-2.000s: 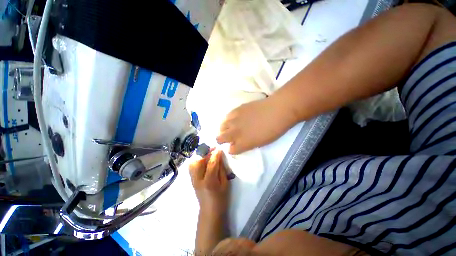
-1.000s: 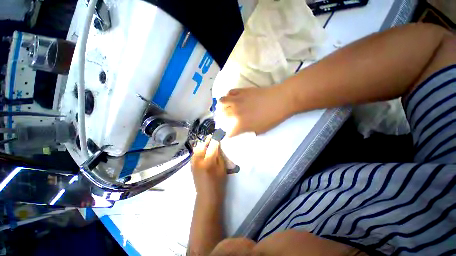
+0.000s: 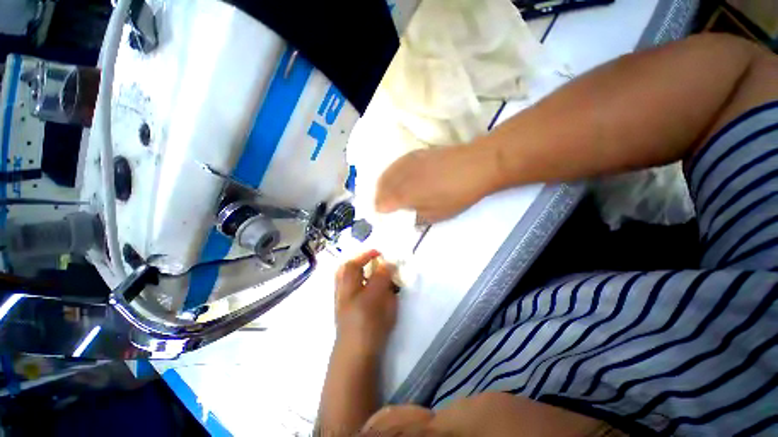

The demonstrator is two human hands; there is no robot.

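Note:
A thin pale fabric piece, washed out by the lamp, lies by the needle area of the white and blue sewing machine. My right hand is curled down on the fabric, just beyond the grey knob; its fingertips are partly lost in the glare. My left hand is on the near-left side of the needle area, with pale fabric at its thumb and fingertips. The needle and presser foot cannot be made out. A crumpled cream fabric pile lies beyond my right forearm.
A shiny curved metal arm and a tension dial stand at the machine face. The grey ruler-marked table edge runs before my striped clothing. A black object lies at the far table edge. Pale cloth hangs below the edge.
My left hand has drawn slightly back from the grey knob, and the gap between my hands is wider. The dark bed line shows beside my right hand. The whole view has shifted slightly.

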